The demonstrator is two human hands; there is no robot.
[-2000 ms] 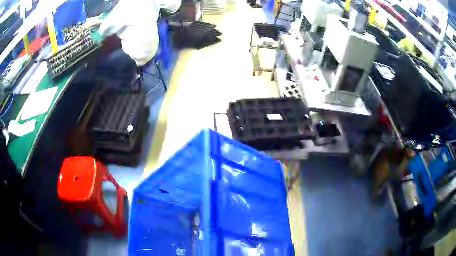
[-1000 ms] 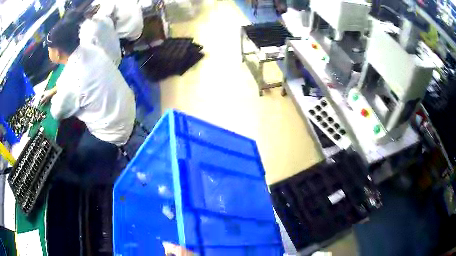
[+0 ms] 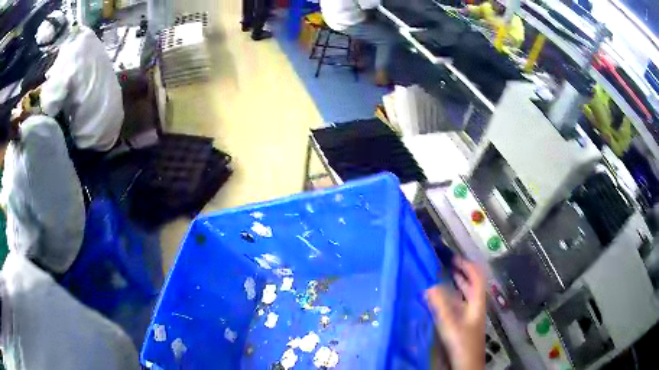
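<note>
A large blue turnover crate [image 3: 347, 242] fills the lower middle of the view, tilted so that its inside shows. White scraps and small dark bits lie on its floor and walls. My right hand [image 3: 462, 307] is bare and slightly blurred, just outside the crate's right wall. Its fingers are apart and point up; I cannot tell whether it touches the wall. My left hand is not in view, and the crate's near edge is cut off by the picture's rim.
Several people in white sit at the left [image 3: 83, 87]. Black trays [image 3: 181, 170] lie low beside the aisle [image 3: 246, 108]. A rack of black trays [image 3: 365, 148] stands beyond the crate. Machines [image 3: 535, 152] with green and red buttons line the right. A stool [image 3: 336, 47] stands farther off.
The view has moved forward along the aisle and turned. The crate has swung and tipped, so its inside now shows. My right hand has come into view on the right.
</note>
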